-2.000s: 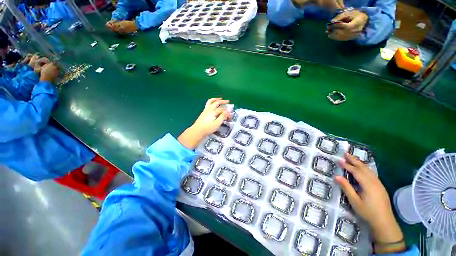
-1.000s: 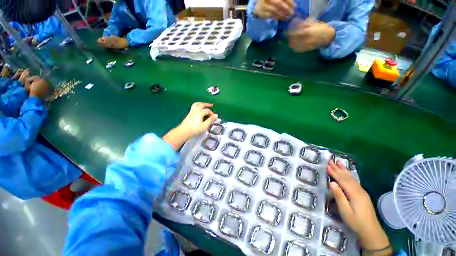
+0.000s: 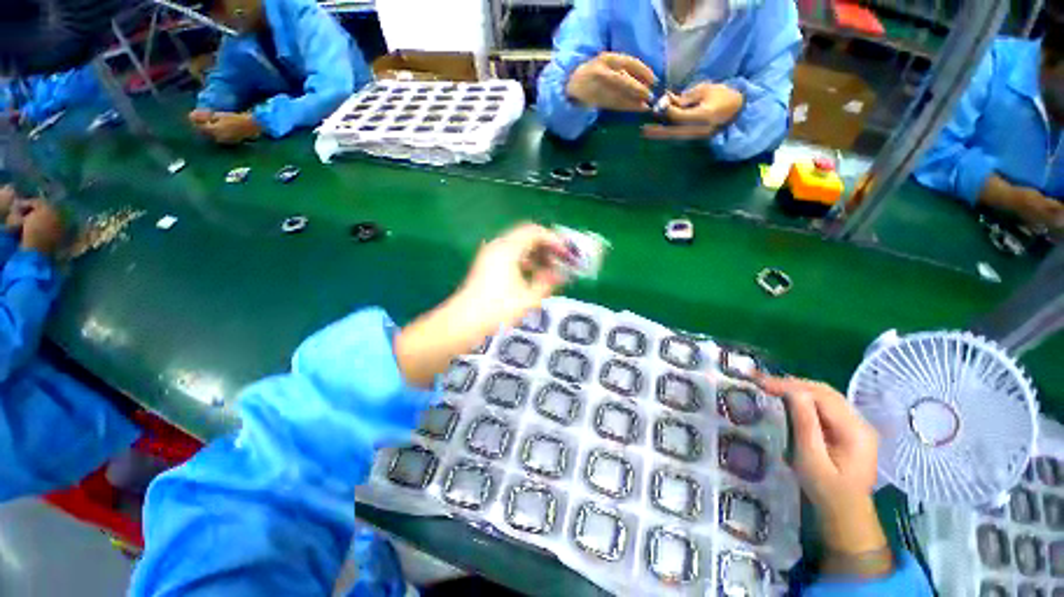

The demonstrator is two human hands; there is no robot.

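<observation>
My left hand point(image 3: 516, 280) is above the far edge of the blister tray, holding a small whitish part point(image 3: 579, 251) at the fingertips; both are blurred. The white blister tray point(image 3: 583, 411) lies on the green bench in front of me, with rows of rounded-square watch cases point(image 3: 610, 472) in its pockets. My right hand point(image 3: 831, 449) is at the tray's right edge, fingertips at the upper right pockets; whether it grips anything is hidden. A few pockets near it look darker.
Single parts lie along the green belt point(image 3: 443, 210), including an open case point(image 3: 772, 281) and a part point(image 3: 678, 230). A white fan point(image 3: 943, 414) and another tray point(image 3: 1027, 525) are at right. Across are workers, a stacked tray point(image 3: 422, 117) and an emergency stop button point(image 3: 813, 183).
My left hand has left the tray's far left corner and moved right, now with a small part in it. The part on the belt near there is gone from its spot. My right hand stays at the tray's edge.
</observation>
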